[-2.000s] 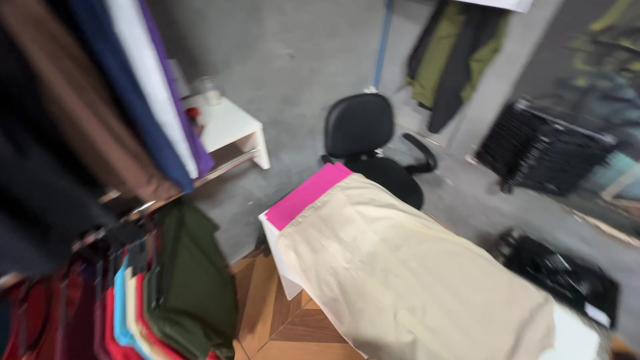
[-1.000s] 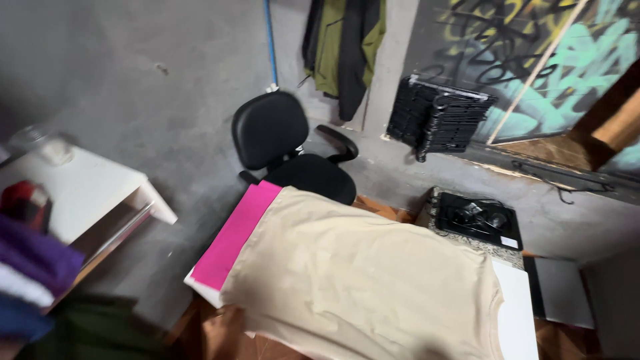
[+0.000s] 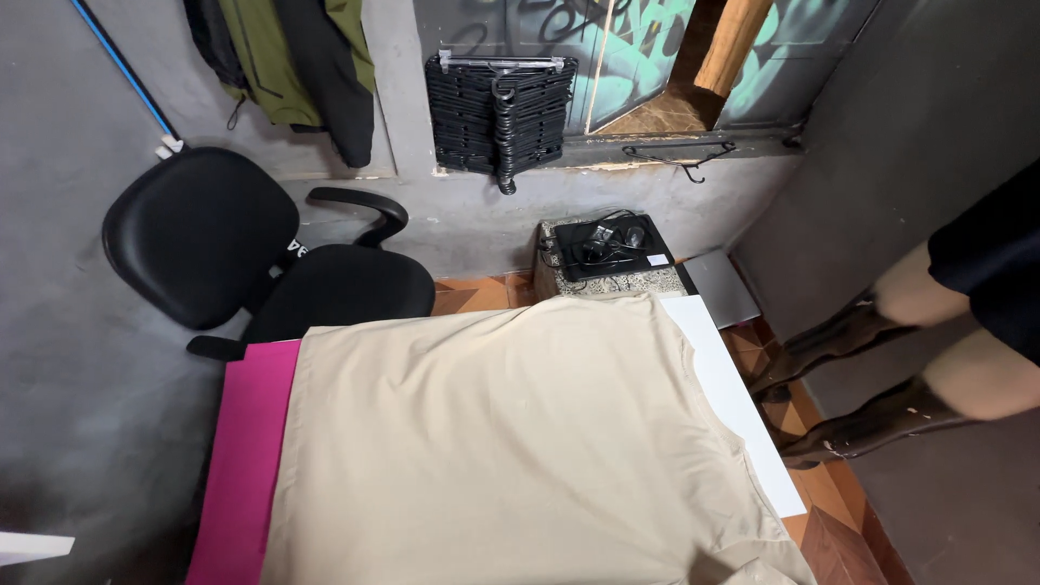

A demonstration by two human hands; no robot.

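Note:
A beige cloth garment [image 3: 504,422] lies spread over a white table [image 3: 731,390], with a few soft wrinkles and a curved, hemmed edge toward the right. From under its left side shows a bright pink cloth [image 3: 248,455]. Neither my left hand nor my right hand can be seen in the current view. A dark shadow falls on the garment at the bottom edge, right of the middle.
A black office chair [image 3: 341,284] stands behind the table's left end. Black hangers [image 3: 504,114] hang by the window ledge; a single hanger [image 3: 682,154] is beside them. A black laptop [image 3: 609,248] with cables rests on a patterned box. Mannequin legs [image 3: 886,398] stand at right.
The view has swung to the right: the hanging clothes rack and white side table seen at the left earlier have mostly left it. The beige garment remains spread on the table.

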